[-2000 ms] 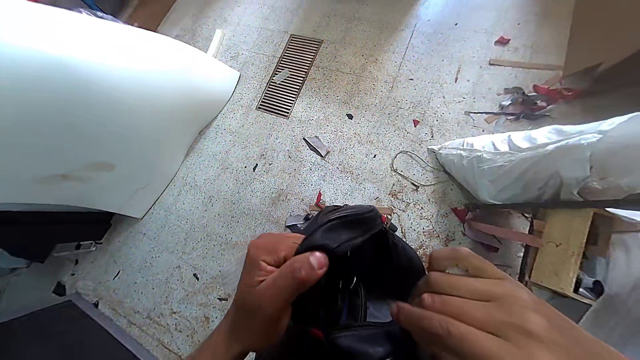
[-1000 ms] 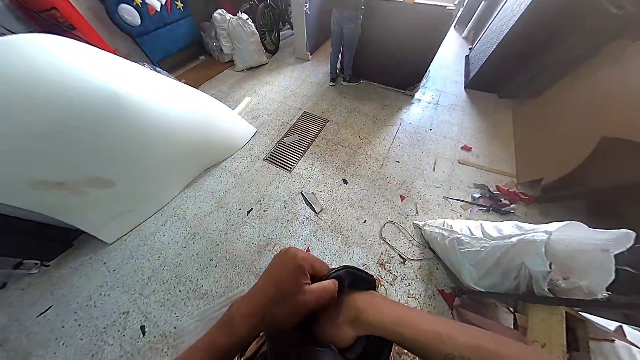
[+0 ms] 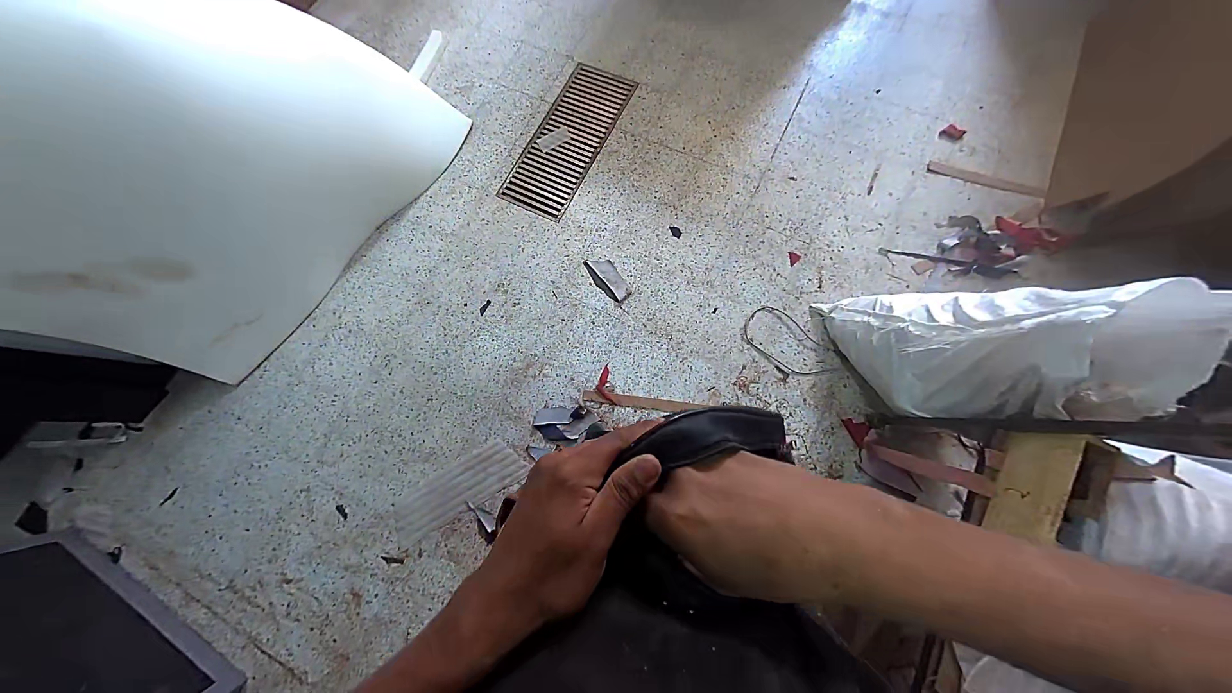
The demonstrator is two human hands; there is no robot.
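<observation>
A piece of black leather-like material, perhaps a bag or cover, lies low in the centre of the head view. My left hand grips its edge, with the thumb on top and the fingers out of sight beneath. My right hand reaches inside the black piece, under its raised rim, so its fingers are hidden and their hold cannot be made out. Both hands are close together. Below them spreads a dark surface with small pale specks.
A large white curved sheet stands at left. A floor grate lies ahead. Scraps and a thin wooden strip litter the floor. At right are a white sack and a wooden frame. A dark, grey-edged panel is at lower left.
Two seconds ago my right hand was at the right side of the opened black piece; now it is inside. My left hand still holds the edge. The view tilted up, then down again.
</observation>
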